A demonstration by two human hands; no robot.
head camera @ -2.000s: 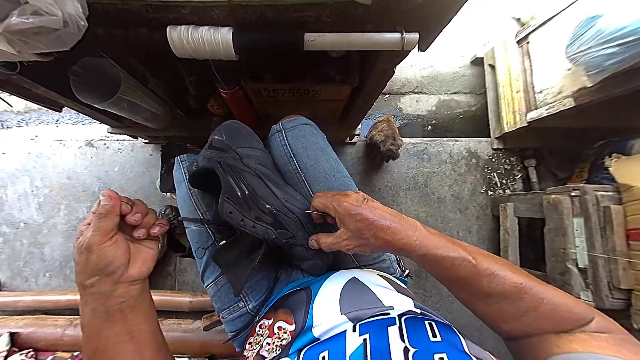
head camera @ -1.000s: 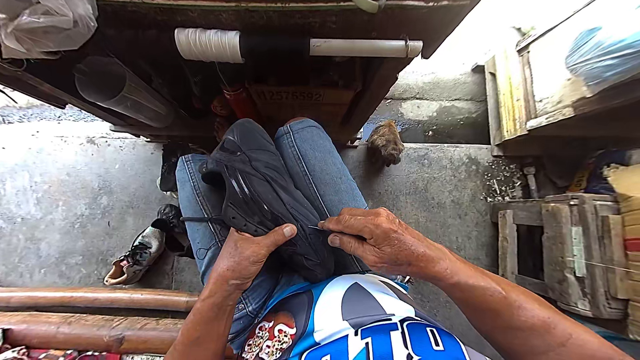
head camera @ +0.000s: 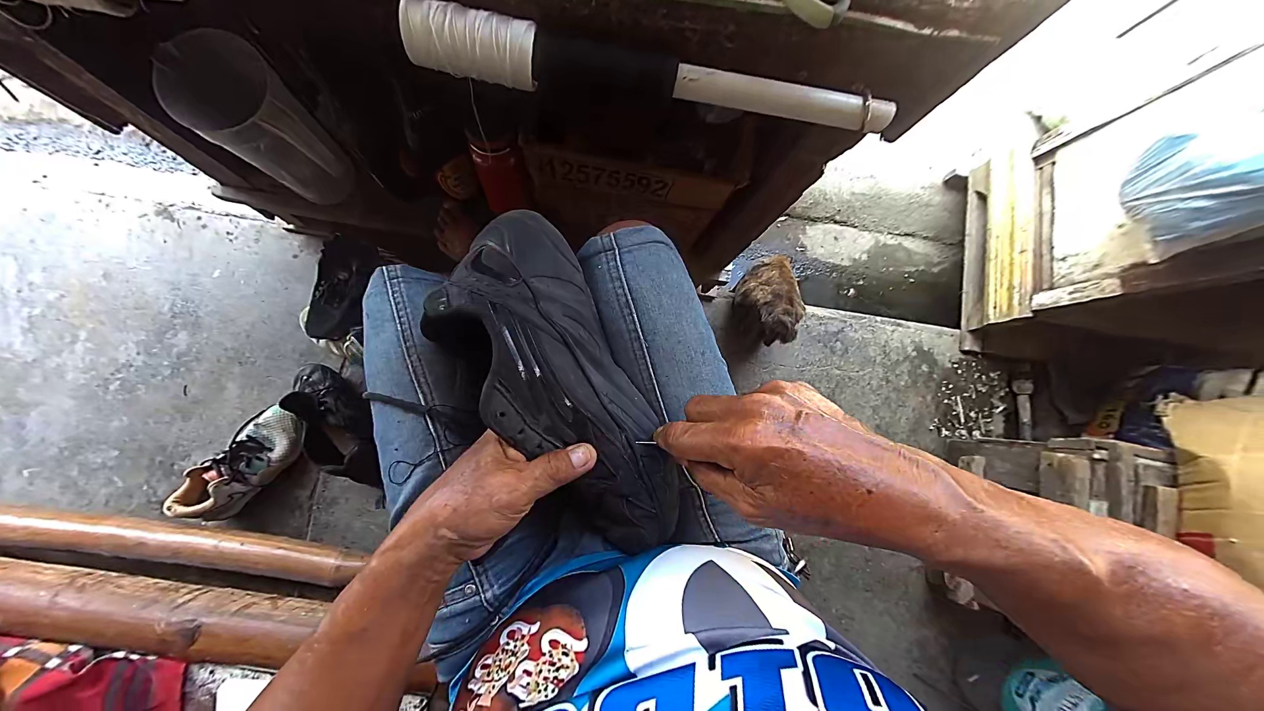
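Note:
A black shoe [head camera: 563, 365] lies across my lap on blue jeans [head camera: 662, 326], its collar opening to the left. My left hand [head camera: 499, 489] grips the shoe's near left side, the thumb on top and the fingers hidden in or under it. Pinched between the thumb and fingers of my right hand [head camera: 736, 449] is a thin metal needle or awl [head camera: 646, 442], whose tip points left at the shoe's right side; whether it enters the material I cannot tell. A black lace [head camera: 405, 403] hangs from the shoe over my left thigh.
A spool of white thread [head camera: 469, 41] sits on a rod under the wooden bench ahead. Other shoes [head camera: 242, 464] stand on the concrete at left, beside bamboo poles [head camera: 178, 543]. A brown furry animal [head camera: 770, 299] is beyond my right knee. Wooden crates [head camera: 1101, 474] stand at right.
My left hand was raised off the shoe at the left two seconds ago; it has come right and taken hold of the shoe. My right hand stays near the shoe's right side.

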